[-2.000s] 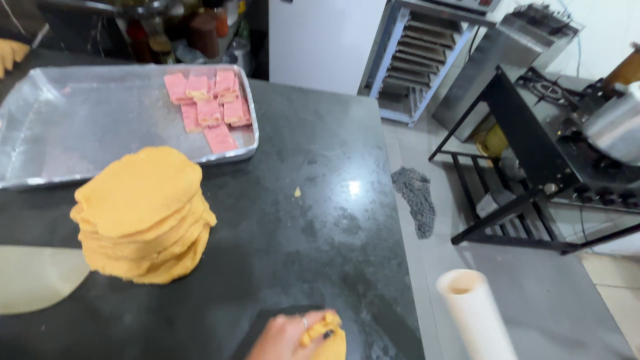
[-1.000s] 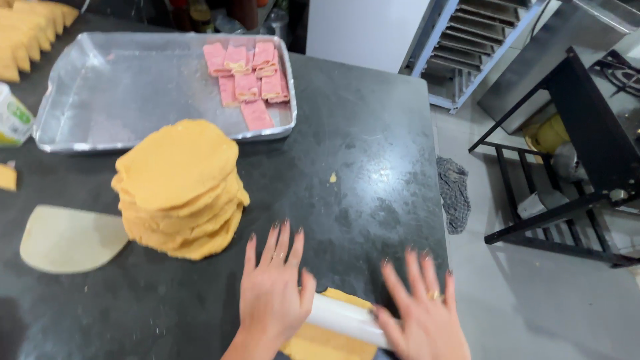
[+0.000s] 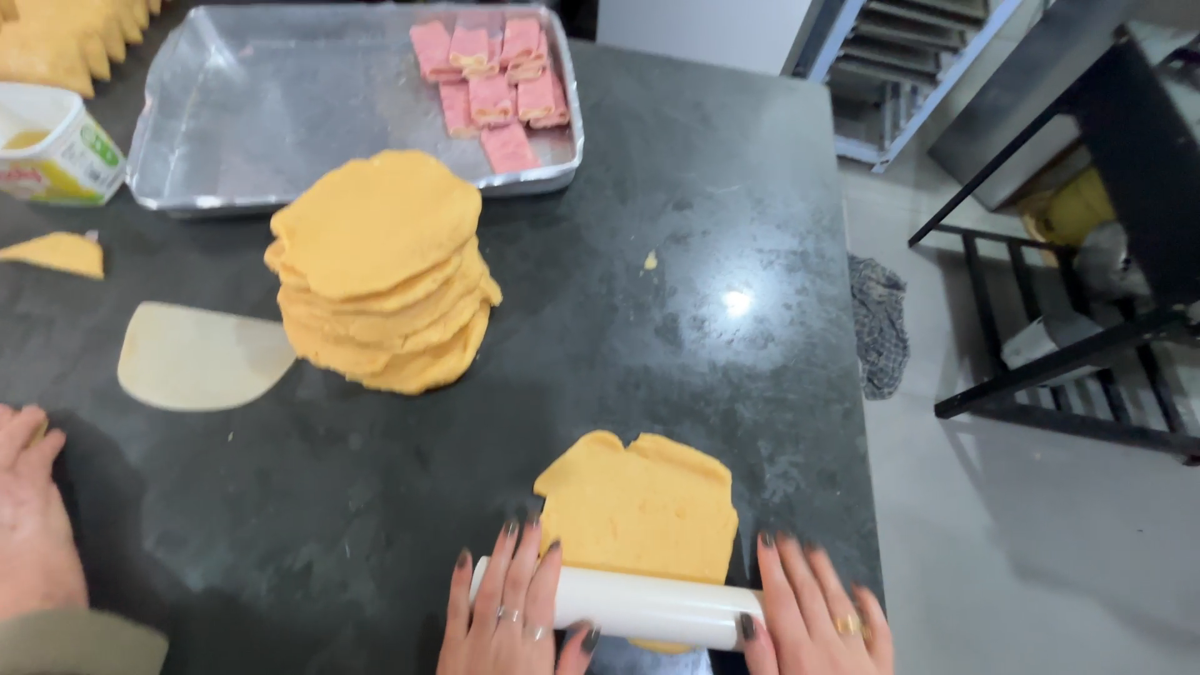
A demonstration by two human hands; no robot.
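A white rolling pin (image 3: 647,605) lies across the lower part of a flat orange-yellow dough sheet (image 3: 637,506) with an uneven edge. My left hand (image 3: 516,609) presses on the pin's left end, fingers spread along it. On its right end rests my right hand (image 3: 816,609), a ring on one finger, the thumb against the pin. Up and to the left stands a stack of dough rounds (image 3: 380,272). A whitish dough scraper (image 3: 202,356) lies flat beside that stack. Behind, a metal tray (image 3: 356,204) holds folded ham-and-cheese pieces (image 3: 492,84) at its right side.
At the left edge another person's hand (image 3: 33,516) rests on the dark counter (image 3: 712,403). A plastic tub (image 3: 61,150), a dough scrap (image 3: 56,253) and cut dough pieces (image 3: 70,42) are at the upper left. Past the counter's right edge are a floor cloth (image 3: 878,323) and a black metal stand (image 3: 1078,375).
The dough has gone from a small piece under my hand to a wide flat sheet. Both my hands are on the rolling pin, which stood apart at the lower right two seconds ago. Another person's hand now shows.
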